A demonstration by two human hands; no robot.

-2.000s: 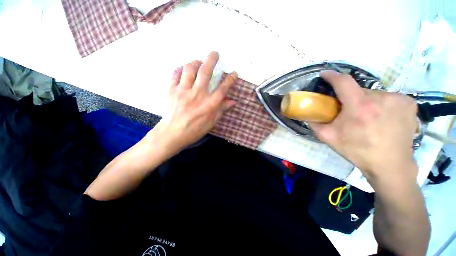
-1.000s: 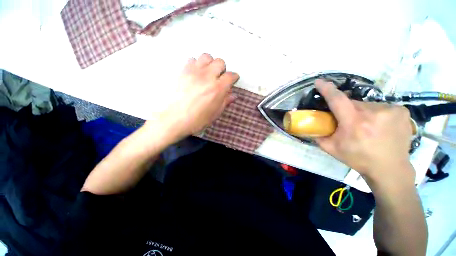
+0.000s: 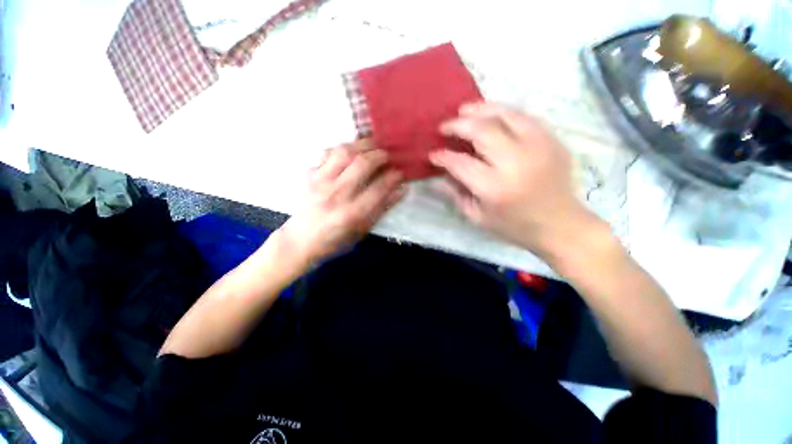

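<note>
A patch pocket piece (image 3: 415, 95) lies plain red side up in front of me, with its plaid hem band along its left edge. My left hand (image 3: 352, 195) has its fingers on the lower left corner at the band. My right hand (image 3: 508, 169) has its fingers on the lower right part of the piece. The fingers hide the lower edge. The steam iron (image 3: 669, 104) stands apart at the far right with its wooden handle (image 3: 725, 61) free of any hand.
A pressed plaid pocket (image 3: 163, 65) lies at the far left, with a crinkled plaid strip (image 3: 265, 33) beside it. Dark clothing (image 3: 104, 286) is heaped below the table's left edge. A whitish cloth (image 3: 695, 230) is below the iron.
My right hand has let go of the iron, now farther right, and come to the piece. The piece shows red instead of plaid up. My left hand is lower, at its corner.
</note>
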